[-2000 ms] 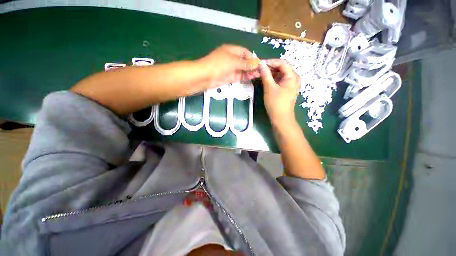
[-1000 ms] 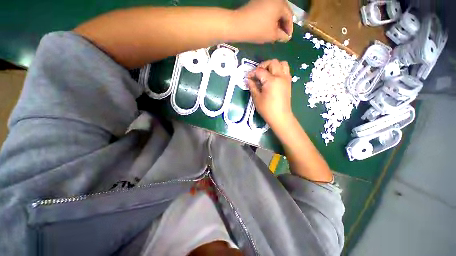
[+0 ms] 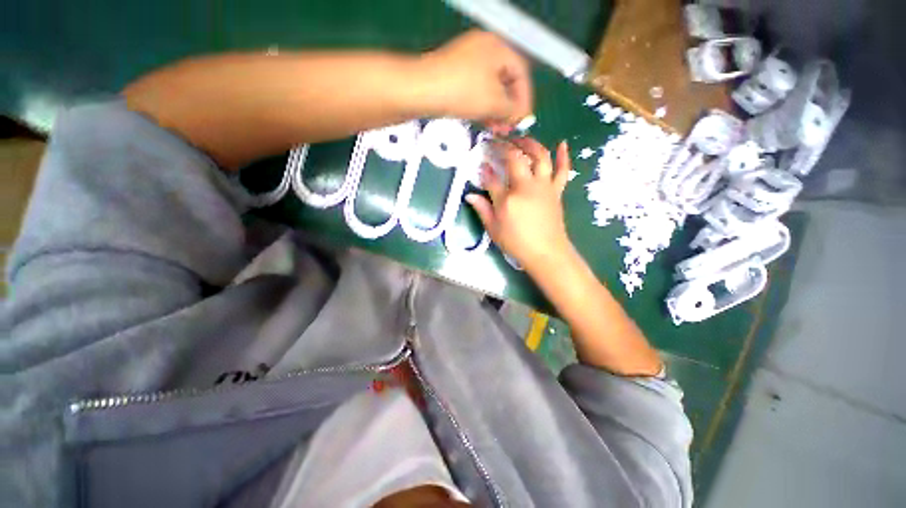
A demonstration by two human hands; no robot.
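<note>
White loop-shaped housings (image 3: 373, 231) lie side by side in a slanting row on the green surface, round discs away from me. My left hand (image 3: 482, 84) is curled above the row's right end. A small white piece (image 3: 525, 123) shows at its fingertips; blur hides whether it is gripped. My right hand (image 3: 527, 196) is just below it, fingers partly spread over the rightmost housings and hiding their discs. Whether it grips anything is hidden. Small white inserts (image 3: 631, 179) lie in a scattered pile right of my right hand.
More housings (image 3: 720, 288) are heaped untidily at the far right. A brown board (image 3: 641, 60) with a small ring (image 3: 656, 92) on it lies behind the insert pile. A white strip (image 3: 527, 40) crosses the green surface (image 3: 338, 25) at the top. A greyish plastic bag (image 3: 864, 129) is at upper right.
My left hand has come down and left, close to my right hand. My right hand's fingers have spread more over the right end of the row. The camera view has shifted slightly.
</note>
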